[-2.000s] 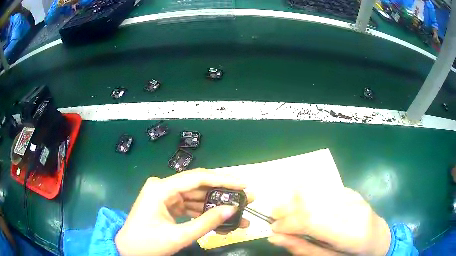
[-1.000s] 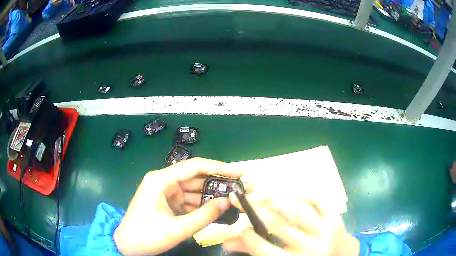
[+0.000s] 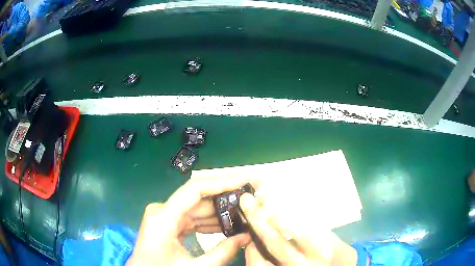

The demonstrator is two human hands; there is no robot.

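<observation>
A black rounded-square watch housing (image 3: 227,212) with silvery and white parts on its open side is held in my left hand (image 3: 179,221), between fingers and thumb. My right hand (image 3: 299,231) holds dark tweezers (image 3: 262,243), which slant up to the housing. A right fingertip rests at the housing's upper right corner. The tweezer tips are hidden by my fingers. White release-paper sheets (image 3: 312,182) lie flat beneath both hands, very bright.
Several waiting housings (image 3: 184,158) lie left of the sheets. Others (image 3: 193,65) are spaced out beyond the white strip (image 3: 219,105). A red tray (image 3: 46,186) with a boxy black device (image 3: 47,132) and cables is far left. A grey post (image 3: 454,85) stands right. Blue-clad people are at the top corners.
The housing in my left hand has tilted. My right fingertips have moved onto its upper right corner, with the tweezers turned more upright than at first. Housings beyond the strip have shifted left.
</observation>
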